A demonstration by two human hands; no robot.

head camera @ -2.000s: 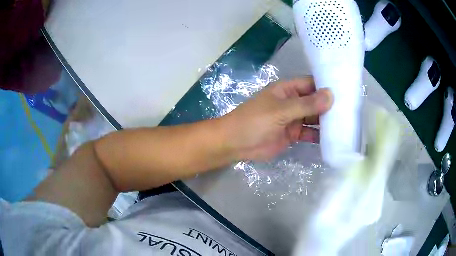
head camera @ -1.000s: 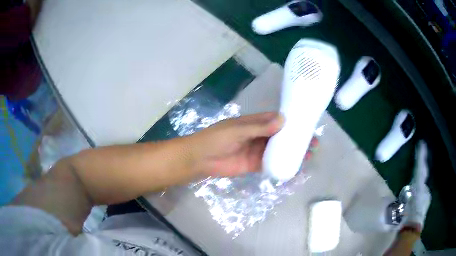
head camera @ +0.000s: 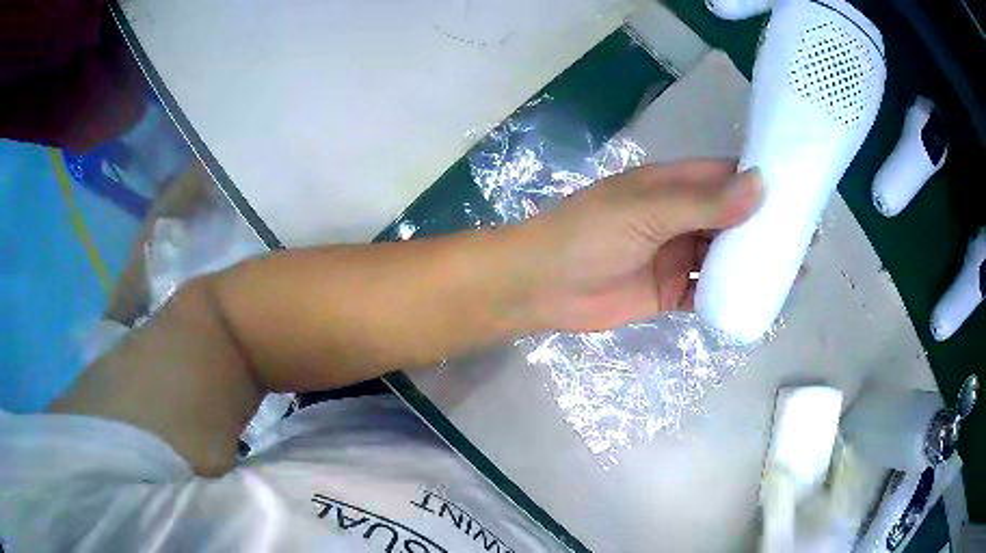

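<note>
My bare left hand holds a glossy white handheld device by its narrow handle. The device's dotted vent grille faces up and its wide head points to the upper right, partly cut off by the top edge. My gloved right hand, white with yellowish fingertips, is blurred at the lower right. Its fingers are at the lower end of a white block or pad; whether they grip it is unclear. A translucent bottle with a shiny metal top stands beside it.
Crinkled clear film lies on the pale board, with more film beyond my forearm. Other white devices lie on the dark green belt at the right. A person's dark red sleeve is at the upper left.
My right hand has moved from beside the metal-topped bottle to the white pad. The device stays in my left hand, now farther right in view. The camera view has shifted.
</note>
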